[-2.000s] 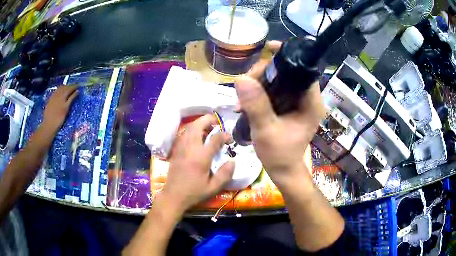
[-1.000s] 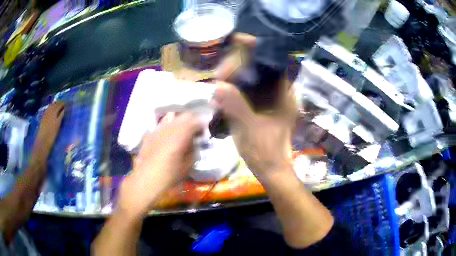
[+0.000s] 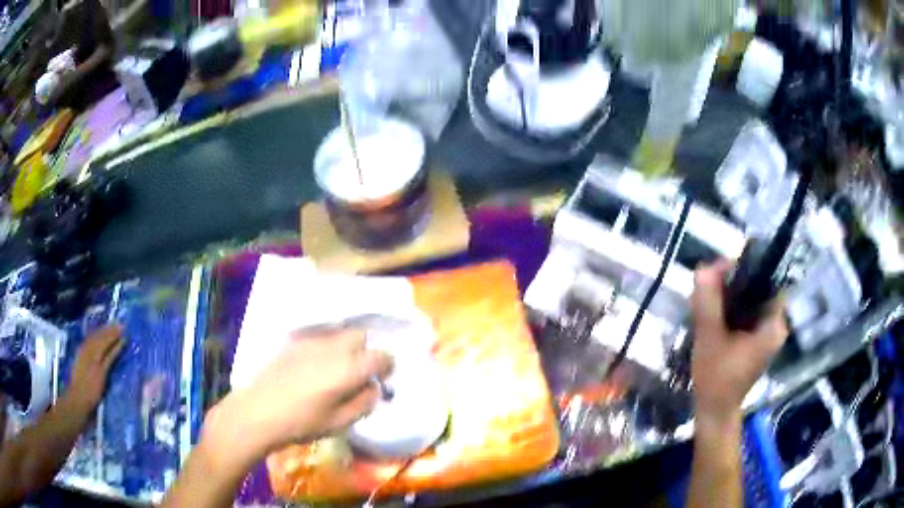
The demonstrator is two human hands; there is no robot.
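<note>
The white camera housing (image 3: 297,298) lies on the left part of the orange work pad (image 3: 486,367). A round white base (image 3: 401,412) sits at its right end, with thin wire leads (image 3: 396,478) running out at its front. My left hand (image 3: 307,382) is on the housing and base, its fingertips at the base's centre; whether they pinch a wire is too blurred to tell. My right hand (image 3: 738,342) is far right, beside the white trays, around the black electric screwdriver (image 3: 758,288), which is blurred and partly hidden by the hand.
A tub (image 3: 377,203) with a thin stick stands on a cardboard pad (image 3: 446,223) behind the work. White trays (image 3: 634,248) with a dark cord across lie at right. A blue crate (image 3: 763,466) is lower right. Another person's hand (image 3: 96,362) rests on blue sheets at left.
My right hand has moved with the screwdriver from over the base to the far right. My left hand stays at the housing. The view has shifted, and more of the orange pad shows.
</note>
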